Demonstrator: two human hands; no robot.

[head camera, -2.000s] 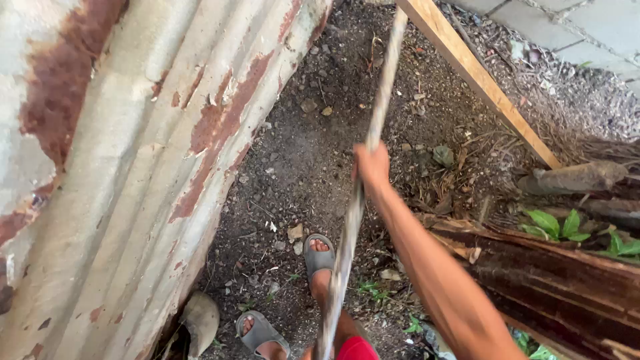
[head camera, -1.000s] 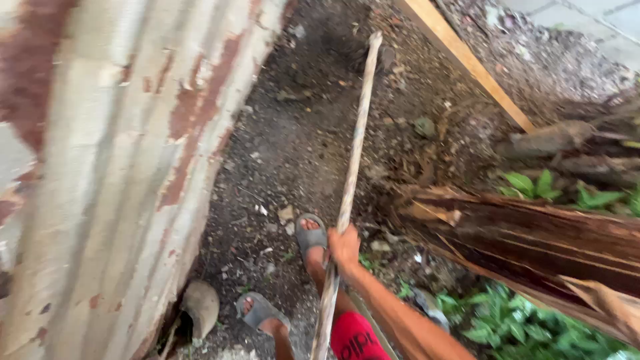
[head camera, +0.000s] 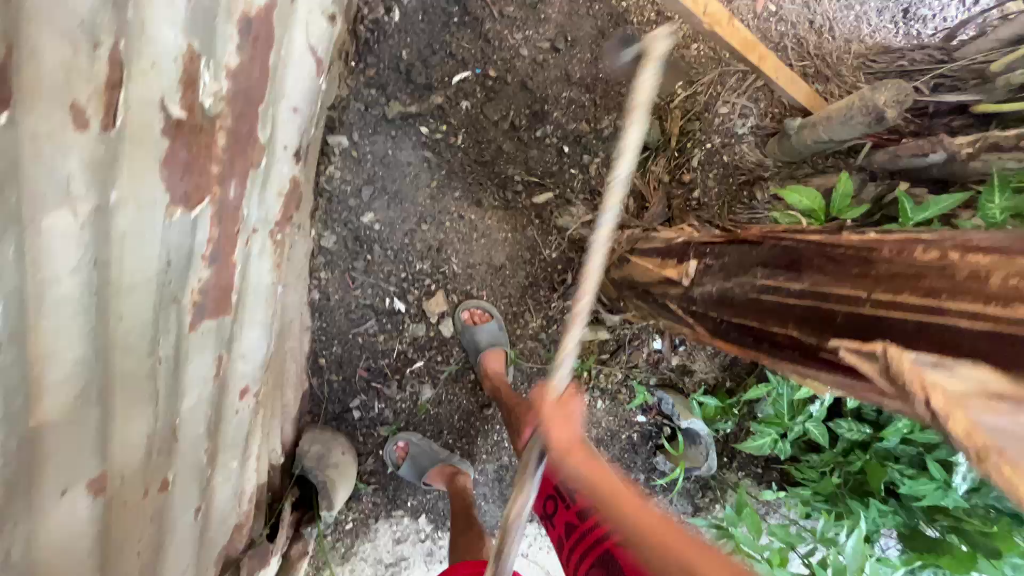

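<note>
A long wooden pole (head camera: 602, 232) runs from the lower middle up to the upper right, its far end over dark soil (head camera: 448, 176). My right hand (head camera: 560, 416) is closed around its lower part, blurred by motion. A small dark shape shows beside the pole's far tip, too blurred to name. My left hand is out of view; the pole's near end leaves the frame at the bottom. Below the pole are my feet in grey slide sandals (head camera: 482, 328) and red shorts (head camera: 584, 520).
Rusty corrugated metal sheeting (head camera: 160, 280) stands along the left, a rounded pot-like object (head camera: 328, 468) at its foot. At right are a brown trunk-like stalk (head camera: 840, 288), leafy green plants (head camera: 864, 464), a cut log (head camera: 848, 120) and a slanting timber (head camera: 744, 48).
The pole's far end has swung to the right relative to the sheeting, with my right hand still around it. The view has shifted, showing more of the plants at lower right.
</note>
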